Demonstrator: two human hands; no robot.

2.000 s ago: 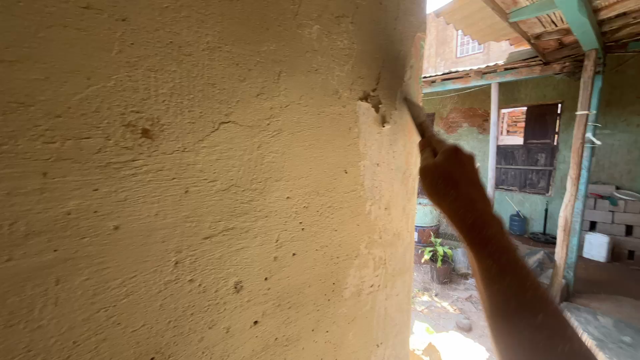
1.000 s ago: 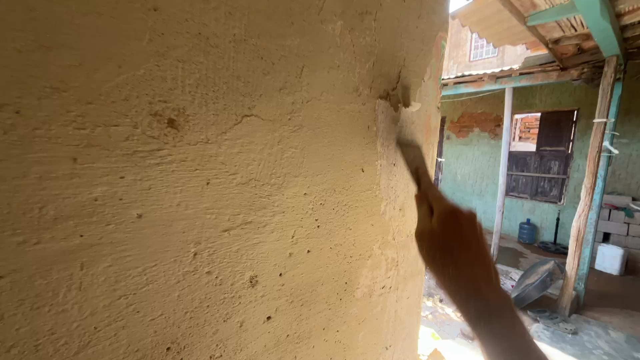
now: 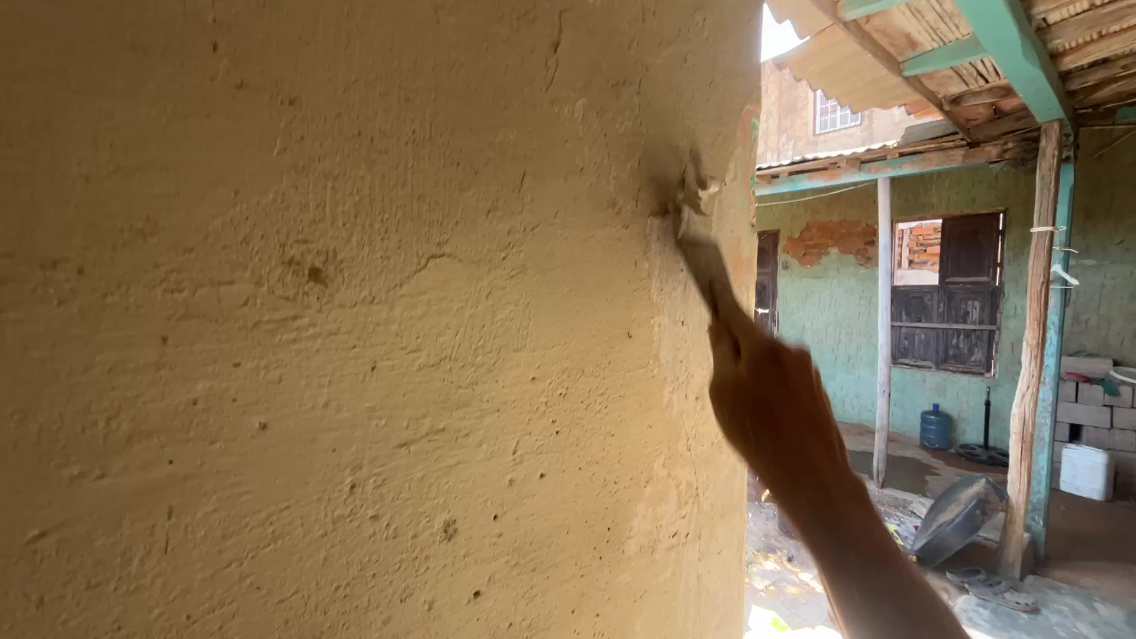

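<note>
A rough wall of yellow-painted plaster [image 3: 399, 355] fills the left and middle of the head view. My right hand [image 3: 772, 390] is closed around a scraper or putty knife [image 3: 701, 262], whose blade points up and left. Its tip meets or nearly meets the wall at a chipped patch [image 3: 697, 191] near the wall's right edge; blur hides the exact contact. Loose, lifted plaster shows in that patch. Thin cracks and small pits mark the surface around it. My left hand is out of view.
Past the wall's edge lies a yard with a rough wooden post [image 3: 1034, 355], a white post [image 3: 883, 328] and a dark basin [image 3: 958, 524]. Farther back are a blue water jug [image 3: 935, 426], a white container [image 3: 1086, 470], stacked blocks [image 3: 1087, 413] and a green wall [image 3: 825, 311].
The chipped patch looks larger than two seconds ago, with plaster lifted at its right side. The scraper has moved up to the patch from just below it one second ago.
</note>
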